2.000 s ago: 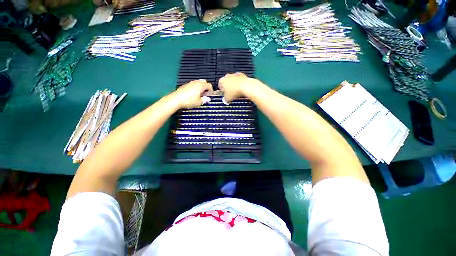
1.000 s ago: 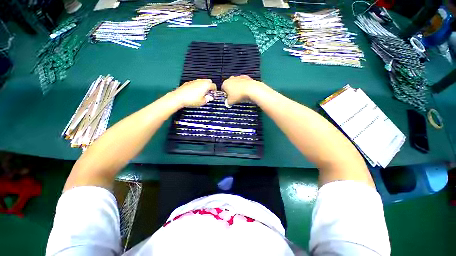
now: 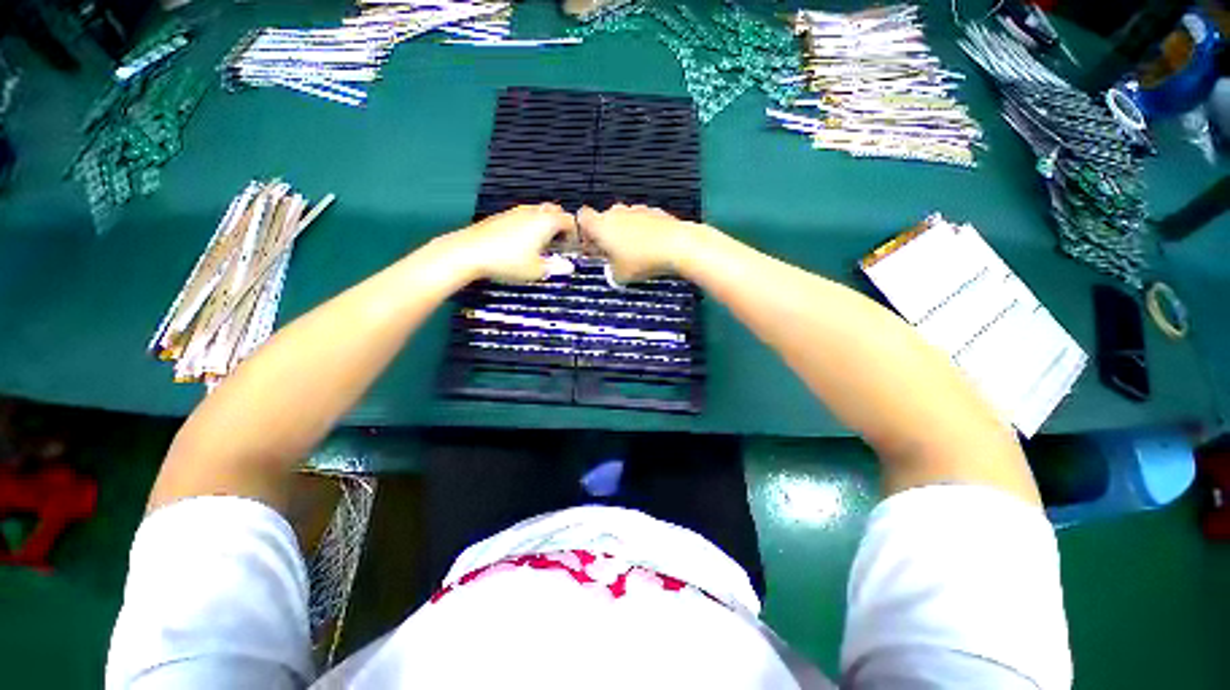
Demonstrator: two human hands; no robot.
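The black slotted fixture (image 3: 594, 148) lies in front of me, its two ribbed plates side by side and its cut-out handles at the near end. White strips (image 3: 573, 324) lie across its near half. My left hand (image 3: 523, 243) and my right hand (image 3: 631, 244) are close together over the fixture's middle, fingers curled, with white coverings at the thumbs. Something small and thin shows between them, but the fingers hide most of it, so I cannot tell what they grip.
A strip bundle (image 3: 240, 280) lies left of the fixture. A white panel stack (image 3: 978, 321), a phone (image 3: 1120, 341) and a tape roll (image 3: 1167, 310) lie right. Strip piles (image 3: 884, 88) and green boards (image 3: 735, 57) lie along the far bench. A blue stool (image 3: 1126, 479) stands below right.
The view has shifted, so the fixture and bench items sit higher in the picture. Both hands stay together over the fixture, a little farther from its far end.
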